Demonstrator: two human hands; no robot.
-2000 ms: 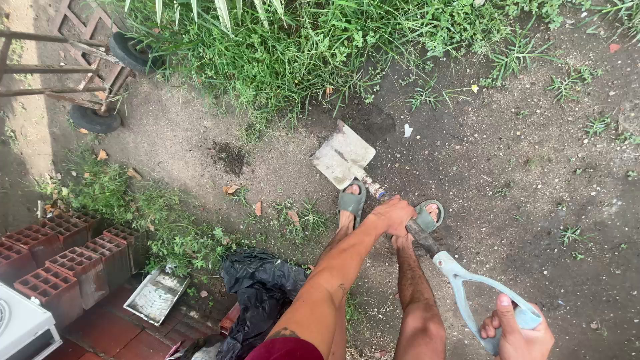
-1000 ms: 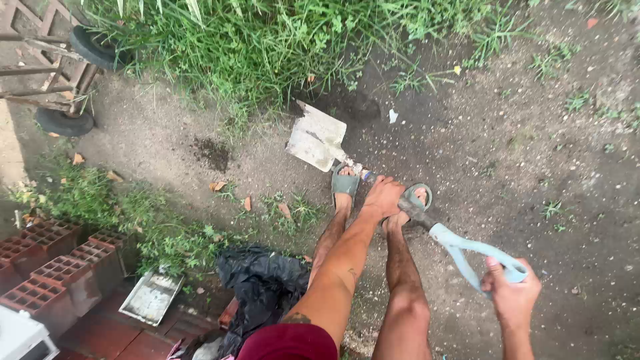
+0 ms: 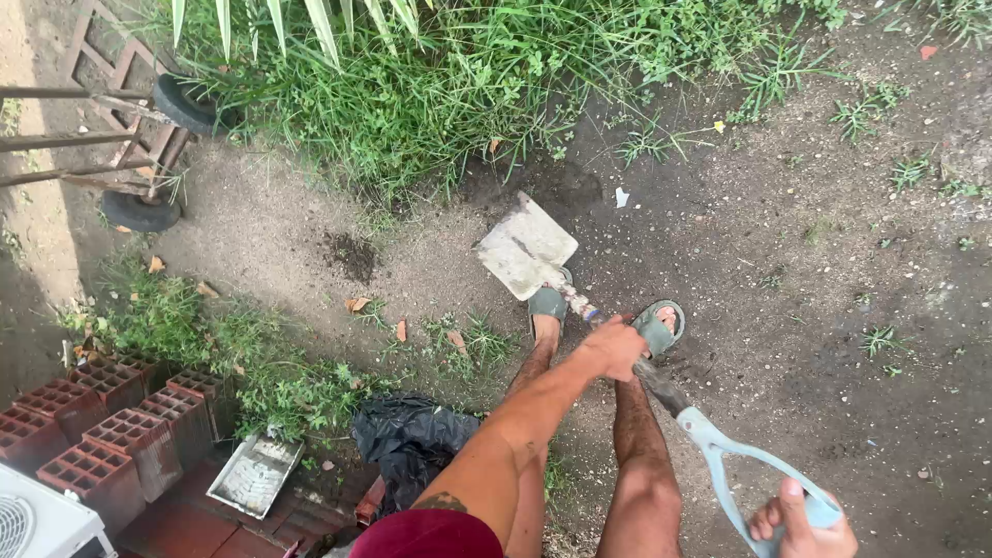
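A shovel with a flat, pale, worn blade (image 3: 527, 246) lies diagonally across the view, its blade above my sandalled foot. My left hand (image 3: 618, 349) is closed around the shaft between the blade and the light blue D-shaped handle (image 3: 717, 449). At the lower right, my right hand (image 3: 806, 523) grips the end of that handle, thumb up. Grey-green sandals (image 3: 659, 329) are on both feet, either side of the shaft's upper part. Whether the blade touches the soil cannot be told.
Tall grass (image 3: 434, 101) grows above the blade. A rusty wheeled metal frame (image 3: 139, 139) stands upper left. Hollow red bricks (image 3: 132, 434), a paint tray (image 3: 257, 474), a white unit with a fan grille (image 3: 39, 515) and a black plastic bag (image 3: 411, 438) are lower left.
Both hands keep their hold on the shovel, which remains over the ground near the feet. The view has shifted slightly.
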